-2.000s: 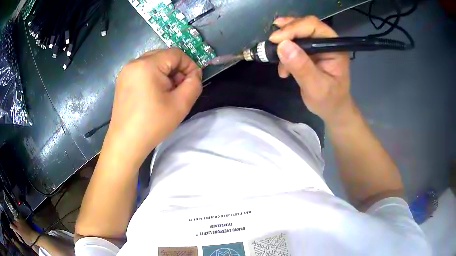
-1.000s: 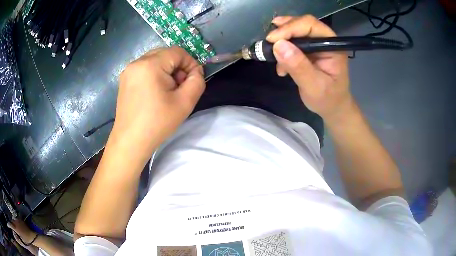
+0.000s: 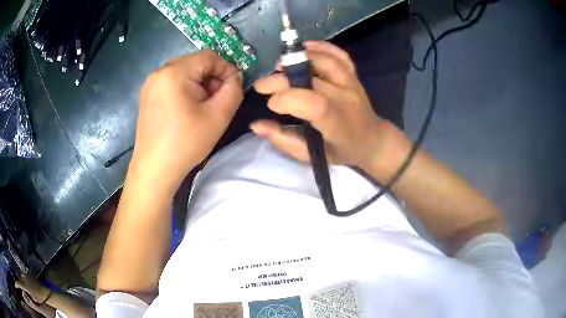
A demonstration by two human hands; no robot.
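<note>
A green circuit board panel [image 3: 208, 28] lies slanted at the table's edge at the top centre. My left hand [image 3: 192, 99] is closed at its near end, thumb and finger pinched; a black cable [image 3: 119, 156] sticks out behind the wrist. What the fingertips pinch is too small to tell. My right hand [image 3: 323, 102] holds the soldering iron [image 3: 299, 71] between its fingers, tip pointing up and away from the board, cord hanging in a loop. The right thumb and a finger are apart near the left fingertips, with a thin strand between the hands.
Black cables with pale connectors [image 3: 74, 31] lie at the back left. A clear crinkled plastic bag [image 3: 13, 102] is at the far left. Another person's hand [image 3: 34, 289] shows at the bottom left. The table edge [image 3: 354, 23] runs up to the right, with black cords beyond.
My right hand has moved left toward my left hand and turned the iron from pointing left to pointing up, off the board. The view, with board and left hand, has shifted slightly.
</note>
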